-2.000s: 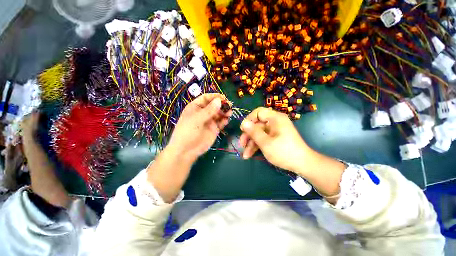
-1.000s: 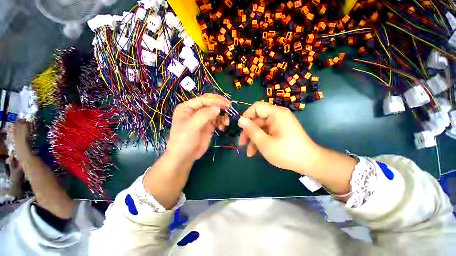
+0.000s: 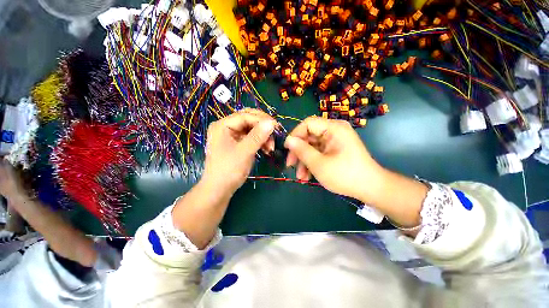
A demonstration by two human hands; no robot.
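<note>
My left hand [image 3: 232, 150] pinches a small dark piece at its fingertips, probably a connector housing, mostly hidden by the fingers. My right hand [image 3: 328, 153] is close to its right, with thumb and forefinger pinching thin wires [image 3: 289, 118] that run between the hands. A red wire [image 3: 280, 178] extends left from below my right hand over the green bench. A white connector housing [image 3: 369, 213] hangs below my right wrist at the bench's front edge. Whether the wire tips sit in the dark piece cannot be seen.
Orange-and-black housings [image 3: 313, 54] spill from a yellow bin [image 3: 226, 23]. Part-made harnesses [image 3: 171, 90] lie behind left, with red wires [image 3: 93, 165] and yellow wires [image 3: 48, 96] farther left. White-ended harnesses [image 3: 502, 111] lie right. Another person's arm [image 3: 48, 219] is at far left.
My hands stay close together and shift only slightly. The neighbouring person's arm has moved left and lower. The whole view has shifted a little.
</note>
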